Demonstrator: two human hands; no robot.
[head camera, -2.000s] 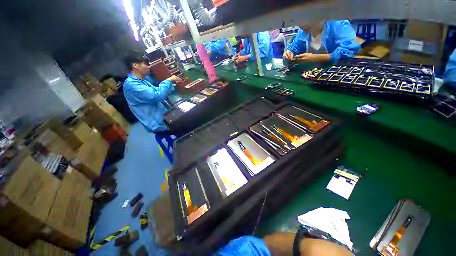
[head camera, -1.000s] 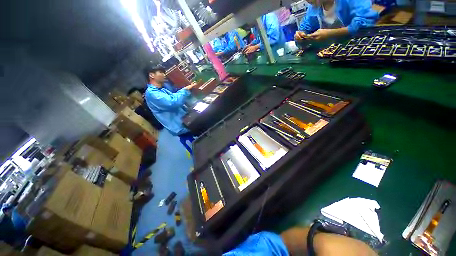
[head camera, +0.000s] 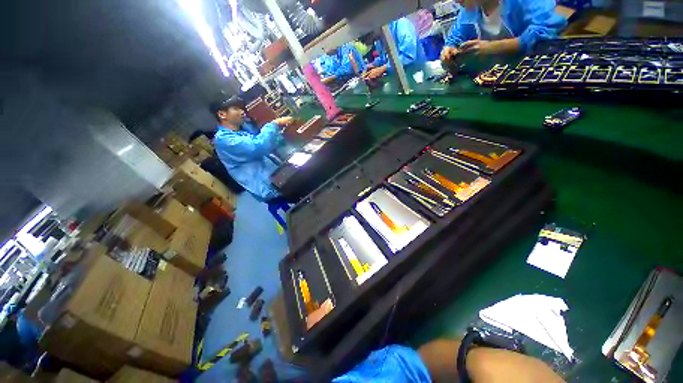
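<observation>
A black foam tray (head camera: 352, 299) on the bench holds several display modules with orange flex cables; one silver-backed display (head camera: 392, 218) lies near its middle. Another silver-backed display (head camera: 650, 329) with an orange flex is at the right edge, cut off by the frame. My left forearm, with a blue sleeve and a black wristband, crosses the bottom edge; the hand itself is out of the picture. My right hand is not in view. A crumpled white cloth or paper (head camera: 535, 320) lies beside the wrist.
A white label card or small bag (head camera: 555, 253) lies on the green mat (head camera: 479, 277). A phone-like part (head camera: 562, 117) and a long black frame tray (head camera: 584, 88) are farther off. Several people in blue smocks work along the bench. Cardboard cartons (head camera: 172, 314) stand at left.
Since the first frame the view has turned, so the tray and wrist sit farther right. The phone-like part on the far side shows at a different angle. The forearm stays near the cloth.
</observation>
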